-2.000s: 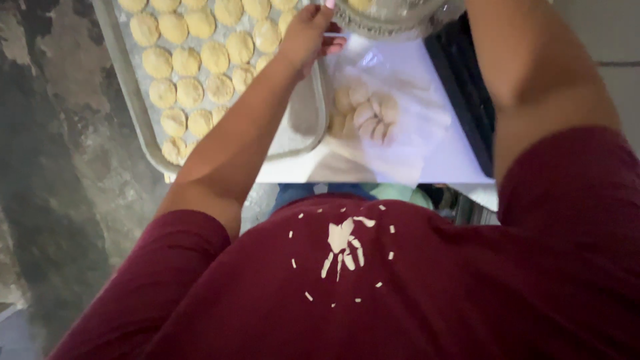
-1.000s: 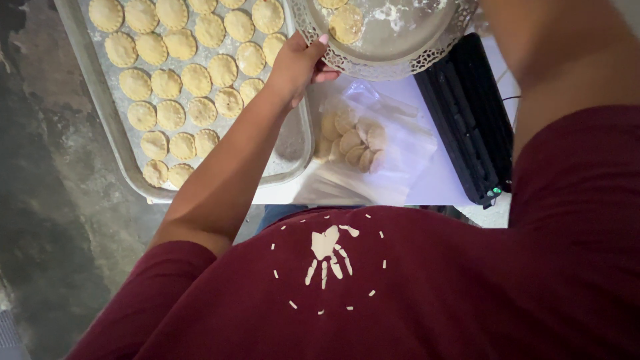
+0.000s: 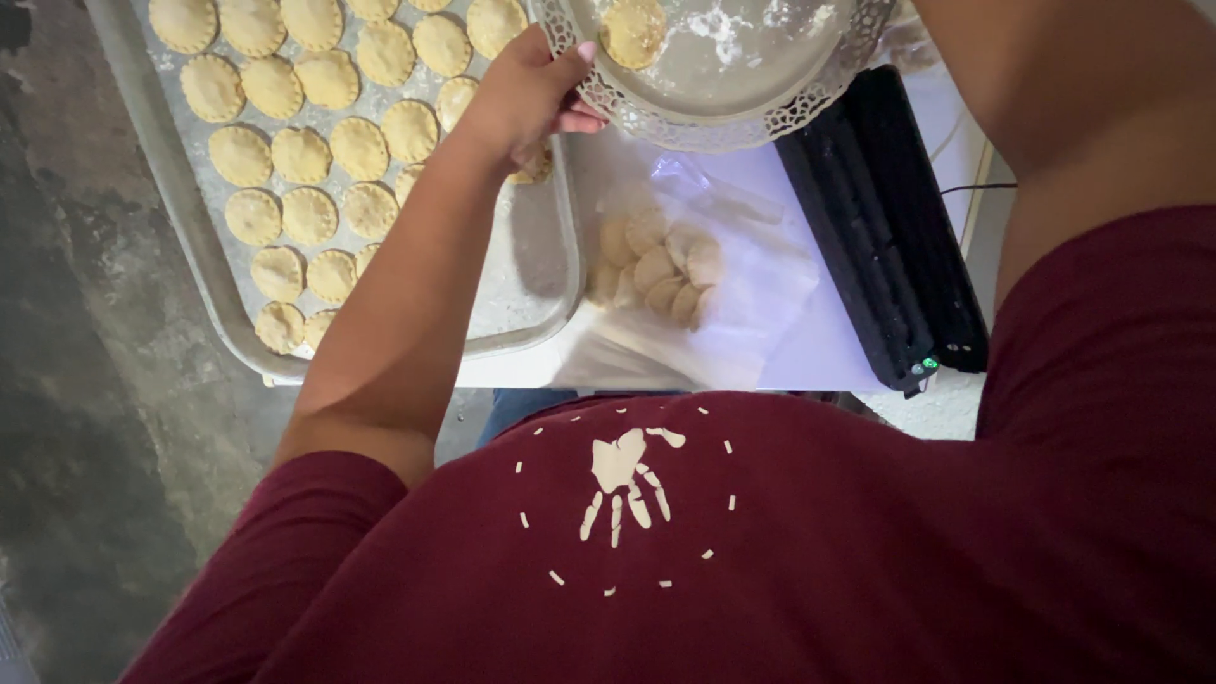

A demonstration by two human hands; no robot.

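Observation:
My left hand [image 3: 541, 95] grips the left rim of a round plate with a lacy openwork border [image 3: 703, 128], thumb on top and fingers below. On the plate lie one round filled dough piece [image 3: 634, 32] and smears of white flour. My right arm reaches up at the right; its hand is out of the frame. Below the plate, a clear plastic bag [image 3: 760, 275] lies flat with several dough pieces [image 3: 660, 266] inside. To the left, a large metal tray [image 3: 513, 304] holds rows of round dough pieces with crimped edges [image 3: 269, 85], partly hidden by my left forearm.
A black bag sealer [image 3: 874, 228] with a lit green light stands on the white table [image 3: 817, 351], right of the bag, a thin cable at its side. The table's near edge runs just in front of my body. A worn concrete floor [image 3: 85, 380] shows at the left.
The plate has come lower into view, with my left hand at its rim. The view has shifted, showing more of the black sealer.

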